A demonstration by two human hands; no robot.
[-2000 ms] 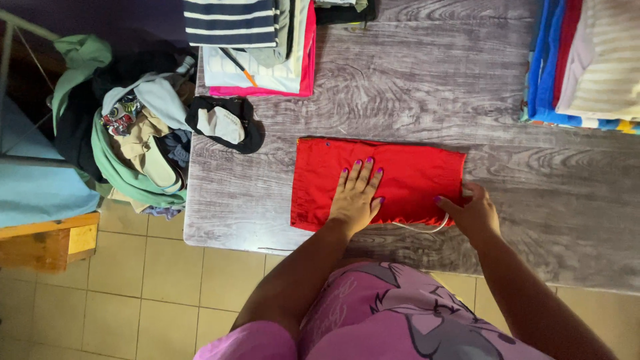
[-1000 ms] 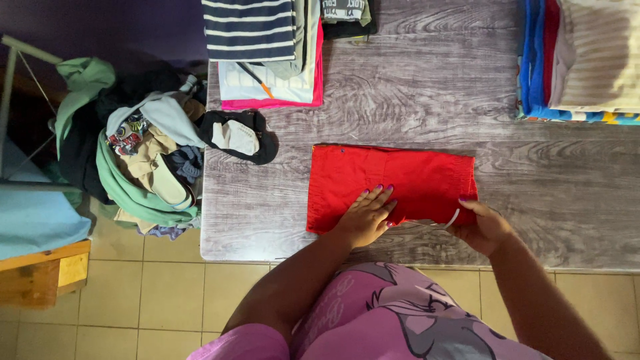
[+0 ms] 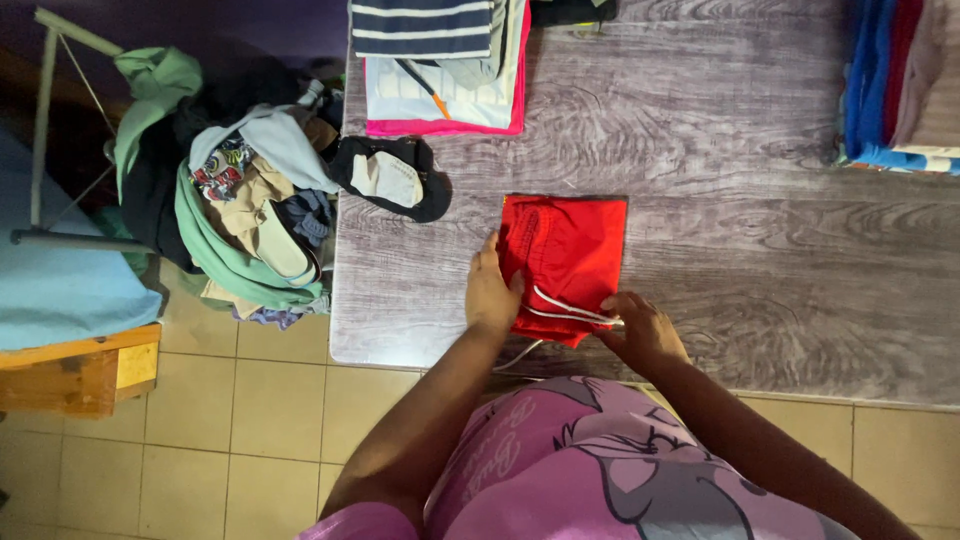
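A red garment [image 3: 574, 240] with a gathered waistband and white drawstring [image 3: 566, 307] lies folded into a compact shape near the front edge of the wood-grain table. Against its left edge rests my left hand [image 3: 493, 296], thumb on the cloth and fingers along the side. My right hand [image 3: 645, 330] is at the lower right corner, its thumb and fingertips pinching the cloth edge and the drawstring ends. One length of cord hangs below the garment toward the table's edge.
Dark socks with a white one [image 3: 390, 180] lie at the table's left edge. Behind them is a stack of folded clothes [image 3: 442, 90] with an orange-tipped pen on it. Another stack [image 3: 870, 82] stands at the back right. A heap of loose clothes [image 3: 247, 187] is left of the table.
The red garment, a longer rectangle before, is now folded over to about half that length, with waistband and drawstring on top. My left hand has moved from its middle to its left edge.
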